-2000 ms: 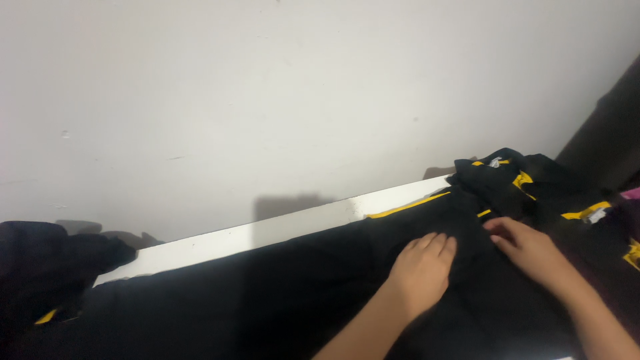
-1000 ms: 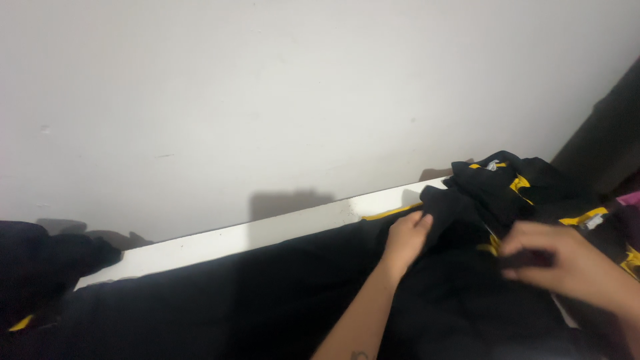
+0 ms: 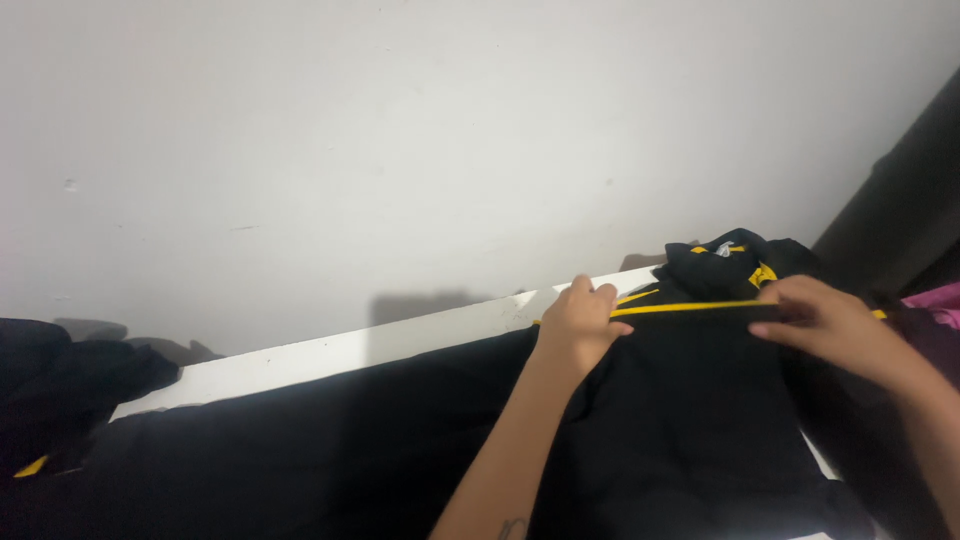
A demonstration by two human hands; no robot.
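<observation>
A black cloth garment [image 3: 697,397] with a narrow yellow edging [image 3: 690,307] is stretched between my two hands. My left hand [image 3: 585,322] grips it at the left end of the edging, fingers curled over the cloth. At the right end, my right hand [image 3: 817,322] pinches the yellow edge between thumb and fingers; it is slightly blurred. More black fabric [image 3: 300,450] lies spread flat to the left, over a white surface whose edge strip [image 3: 270,371] shows along the wall.
Bunched black garments with yellow trim [image 3: 720,262] lie behind my right hand. Another dark cloth heap [image 3: 60,375] is at the far left. Pink fabric [image 3: 937,300] shows at the right edge. A pale wall [image 3: 450,150] rises behind, with a dark upright shape [image 3: 900,187] at right.
Both hands lay on the black cloth two seconds ago. The left then took hold of an edge; now the yellow edging is drawn up straight between both hands.
</observation>
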